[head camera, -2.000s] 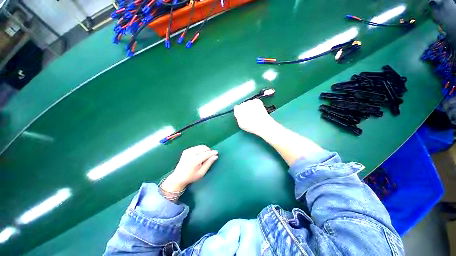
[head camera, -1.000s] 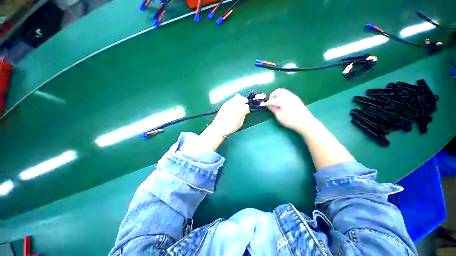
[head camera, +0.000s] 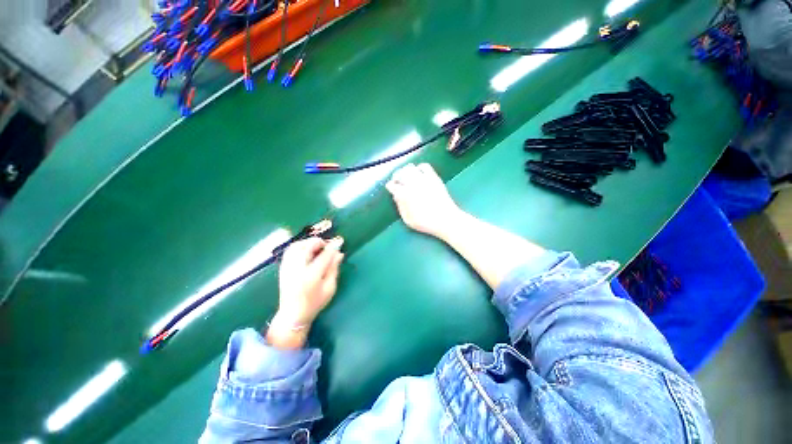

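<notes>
A wire harness [head camera: 227, 282] lies slanting on the green belt, blue-red tip at lower left, black end with coppery tips at upper right. My left hand [head camera: 304, 282] is closed on its black end, which the fingers partly cover. My right hand [head camera: 421, 199] is over the belt's near edge, fingers curled, touching no harness that I can see; its palm side is hidden. A second harness [head camera: 373, 162] lies just beyond it, with black housings [head camera: 473, 130] at its right end. Loose black housings [head camera: 595, 139] lie heaped at the right.
Another harness [head camera: 538, 49] lies farther up the belt. An orange tray [head camera: 287, 33] with tangled harnesses stands across it. A blue bin [head camera: 708, 269] is below the bench edge at right, harnesses inside. Beyond the heap are a harness bundle [head camera: 725, 52] and a person's sleeve [head camera: 768, 52].
The hands were together at the harness's black end; now my right hand is apart from it. The harness and my left hand are farther left and lower; the second harness is nearer. The view has shifted.
</notes>
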